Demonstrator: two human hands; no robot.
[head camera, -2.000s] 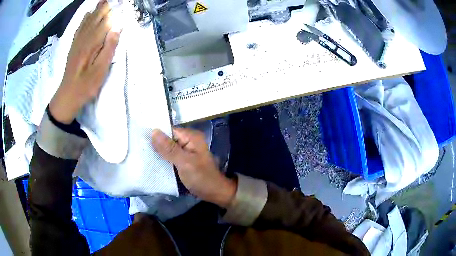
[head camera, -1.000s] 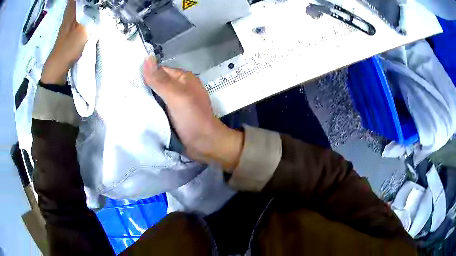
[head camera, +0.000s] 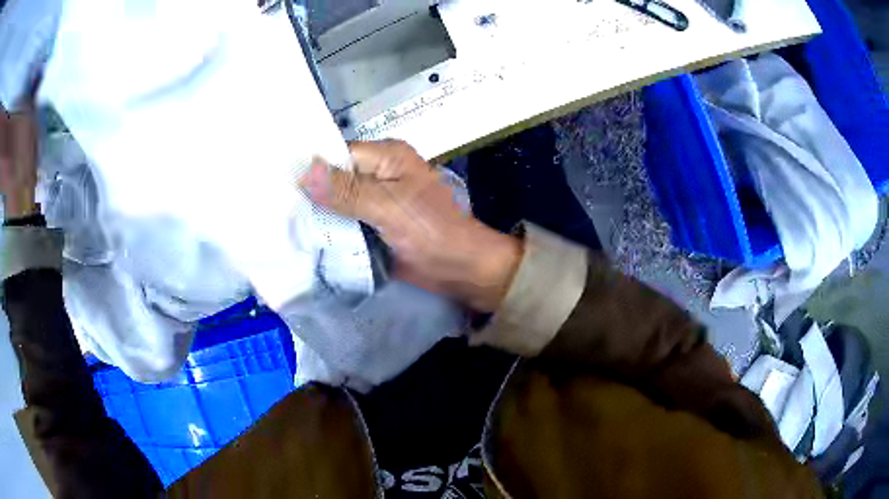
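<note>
The pale garment piece (head camera: 195, 127) spreads over the left of the table and hangs down toward my lap, washed out by glare. My right hand (head camera: 414, 214) grips its right edge at the table's front, thumb on top and fingers beneath. My left hand (head camera: 19, 161) is at the far left picture edge, partly cut off and blurred, beside the cloth; its fingers cannot be made out. The machine bed plate (head camera: 380, 58) shows right of the cloth. The needle area is out of the picture.
Thread snips (head camera: 655, 12) lie at the top of the white table (head camera: 546, 73). A blue crate (head camera: 697, 185) at right has pale cloth (head camera: 799, 156) over it. Another blue crate (head camera: 200, 390) stands below the cloth at left. Pale scraps (head camera: 804, 390) lie low at right.
My left hand has moved from beside the needle area to the far left edge. My right hand has moved slightly toward me and right. The cloth is spread wider, and the view has shifted.
</note>
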